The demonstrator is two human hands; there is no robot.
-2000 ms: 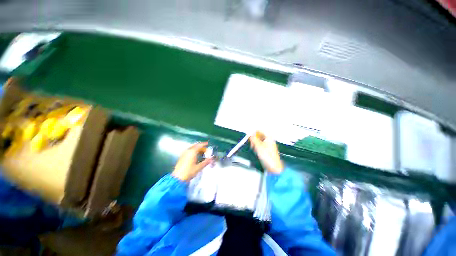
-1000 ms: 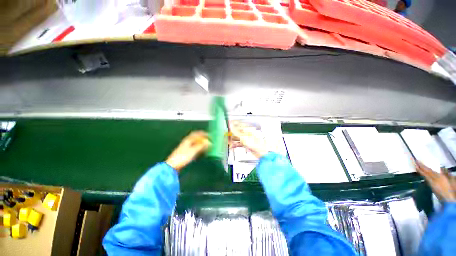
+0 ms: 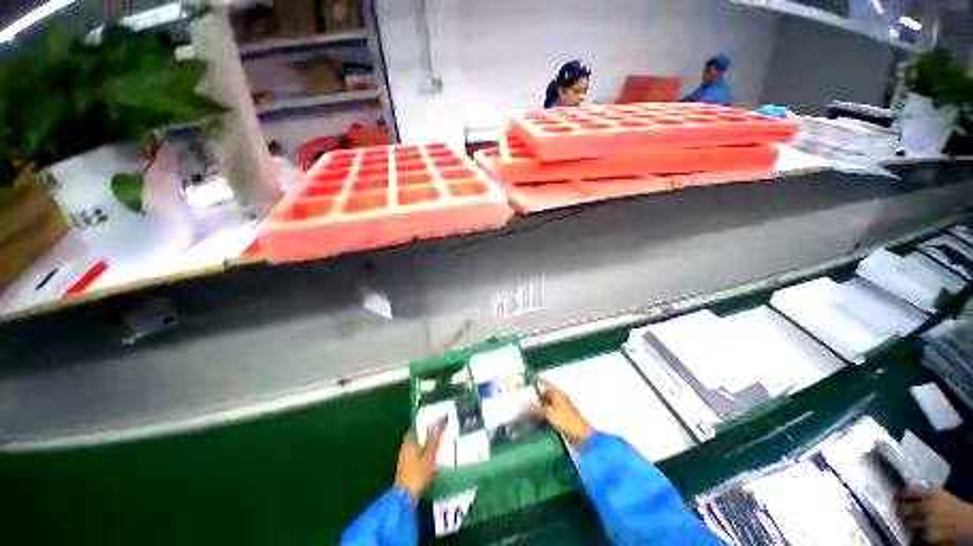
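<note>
A green retail box stands on the green belt in the centre, its picture-grid face towards me, with part of its white lettering at the lower left. My left hand holds its left edge, thumb on the face. My right hand holds its right edge. An open white box base lies on the belt just right of my right hand. The fingers behind the green box are hidden.
More white boxes lie along the belt to the right, one with a grey-edged slab. Bagged items stand at lower right, where another person's hand reaches in. Pink-red trays sit on the shelf above. Two people are beyond.
The view has tilted up and shifted. The green box, earlier seen edge-on and blurred between my hands, now shows its broad picture face, held at both sides.
</note>
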